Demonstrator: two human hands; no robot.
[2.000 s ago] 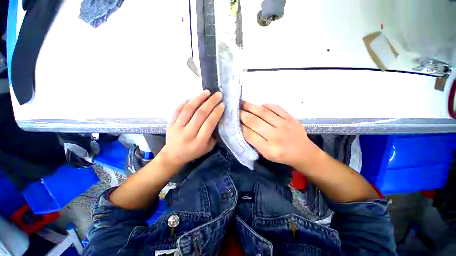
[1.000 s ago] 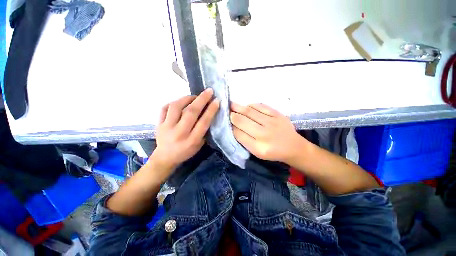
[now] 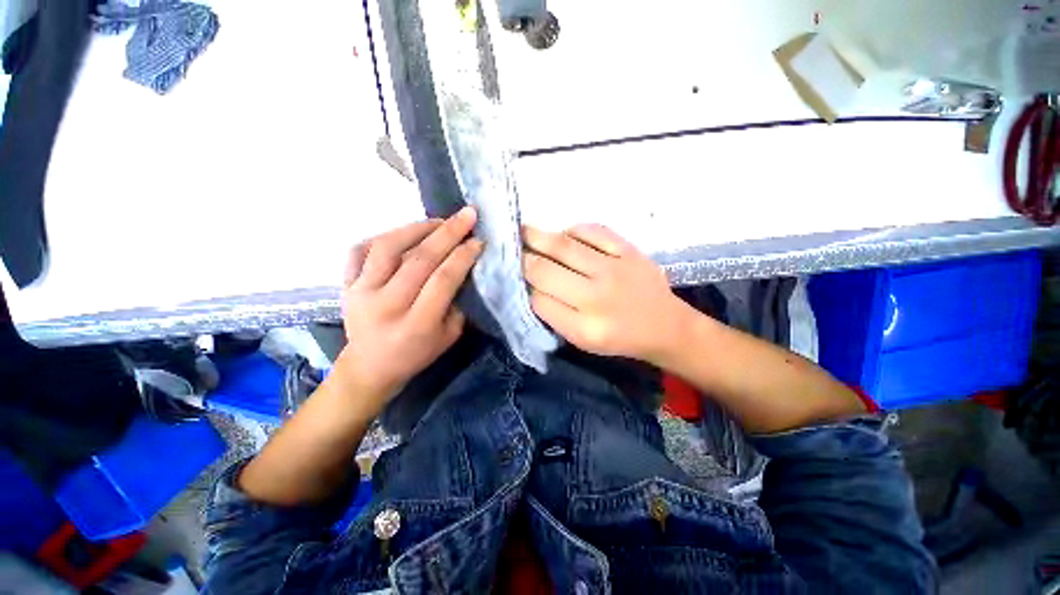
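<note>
A long pale grey strip (image 3: 496, 250) runs from the top of the view over the table's front edge, its end hanging above the lap. A dark strip (image 3: 425, 151) lies beside and partly under it on the left. My left hand (image 3: 409, 291) lies at the strips' left side, fingertips on the dark strip and at the pale strip's edge. My right hand (image 3: 599, 291) is at the pale strip's right side, its fingertips against that edge and partly under it; its thumb is hidden. The far ends of both strips are cut off by the frame's top edge.
On the white table (image 3: 267, 174) lie a black curved strip (image 3: 26, 151) and a blue patterned scrap (image 3: 170, 44) at left. At right are a tan card (image 3: 821, 77), a small metal part (image 3: 953, 98) and red-handled scissors (image 3: 1031, 159). Blue bins (image 3: 959, 325) stand below.
The view has shifted, so the table items appear further left and the scissors show more fully. The pale strip's near end sits slightly higher, nearer the table edge. Both hands keep their places beside it.
</note>
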